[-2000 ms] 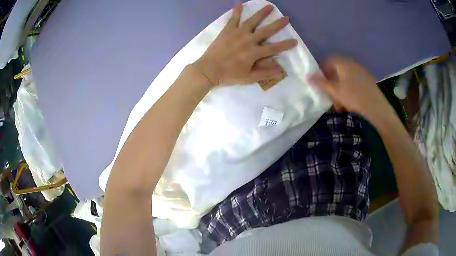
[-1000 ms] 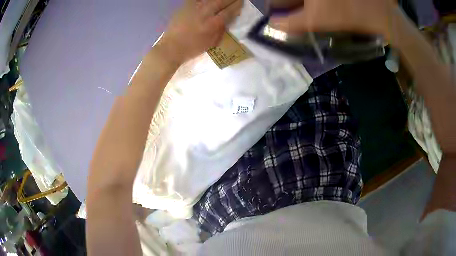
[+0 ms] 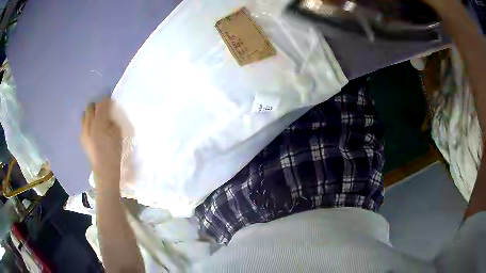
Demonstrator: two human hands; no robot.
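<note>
A white garment (image 3: 176,90) lies across the table and hangs over its near edge by the checked bottoms. A brown printed card (image 3: 245,37) and a small white care label (image 3: 265,103) are on it. My left hand (image 3: 109,130), blurred, is at the garment's left edge; whether its fingers pinch the cloth is unclear. A dark, shiny iron (image 3: 370,21), blurred, is over the garment's upper right part. My right hand (image 3: 438,6) is at the iron's right end, mostly cut off by the top edge, so its fingers are hidden.
The grey-purple table (image 3: 58,64) extends left and behind the iron. White cloth (image 3: 18,128) and a yellow rail (image 3: 26,185) are beyond its left edge. A crumpled white pile (image 3: 453,122) hangs at right. More white cloth (image 3: 170,232) lies low at left.
My left hand has moved from the card down to the garment's left edge, uncovering the card. My right hand has brought in the iron, which is now farther up and right than one second ago.
</note>
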